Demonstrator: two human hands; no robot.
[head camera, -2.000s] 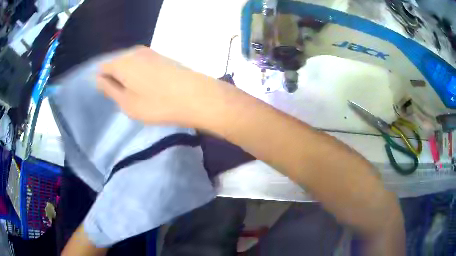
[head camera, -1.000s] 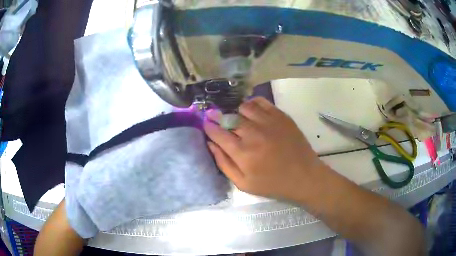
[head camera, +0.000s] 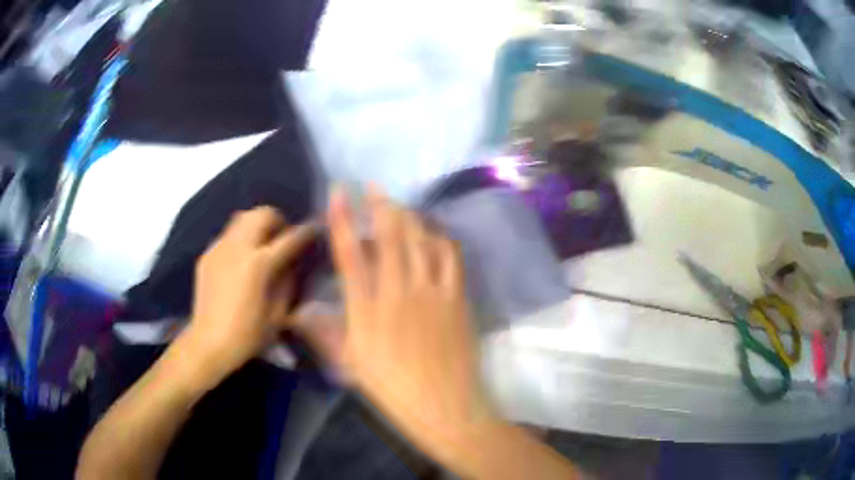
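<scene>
The garment panel point(head camera: 253, 169) lies left of the machine, dark side showing at left, with its pale interfacing point(head camera: 394, 122) up towards the needle. A narrow dark band point(head camera: 459, 184) runs to the needle area of the sewing machine point(head camera: 600, 112), where a violet-white glow shows. A dark piece point(head camera: 595, 216) lies under and right of the needle area. My left hand point(head camera: 246, 281) grips the panel's dark cloth, fingers bent. My right hand point(head camera: 398, 291) lies over the cloth beside it, blurred; whether it grips is unclear.
Scissors point(head camera: 750, 328) with green and yellow loops lie right of the machine. A red-pink item point(head camera: 820, 361) stands at the far right. A blue basket point(head camera: 75, 328) is at the lower left. More dark cloth point(head camera: 220, 66) lies at the upper left.
My right hand has moved left from the needle area to the cloth near my left hand. My left hand has come up from under the interfacing. The panel's dark side is now partly folded over.
</scene>
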